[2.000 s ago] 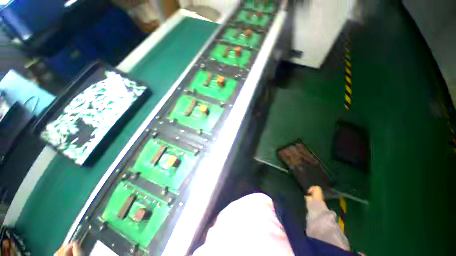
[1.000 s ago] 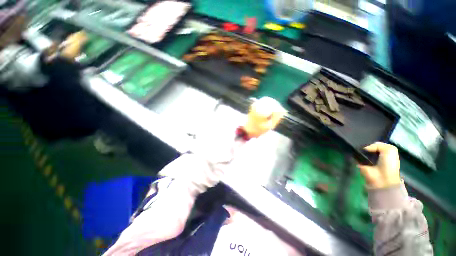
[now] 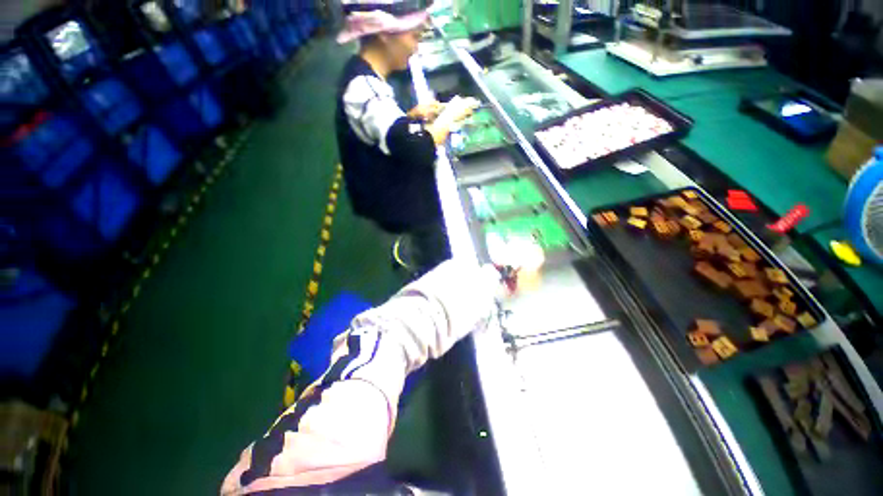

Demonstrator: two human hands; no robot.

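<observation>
My left hand [image 3: 523,265] reaches over the line beside the near edge of a black carrier [image 3: 578,254] that frames two green circuit boards [image 3: 538,232]. The hand is blurred and overexposed, so its grip cannot be told. A red band shows at its wrist. My right hand is out of the picture. A black tray of orange-brown square blocks [image 3: 744,268] lies on the green bench to the right. A tray of long brown bars [image 3: 823,402] lies nearer, cut off by the lower right edge.
A bright line section [image 3: 605,407] has a crossbar [image 3: 566,334]. Beyond are a tray of pale pieces [image 3: 612,134] and another worker [image 3: 387,136] at the line. A blue fan [image 3: 865,205] stands at right. A blue bin [image 3: 329,331] is on the floor at left.
The view has swung left along the line, bringing the other worker into full view. The bar tray, held by my right hand before, now lies at the lower right. My right hand has left the picture.
</observation>
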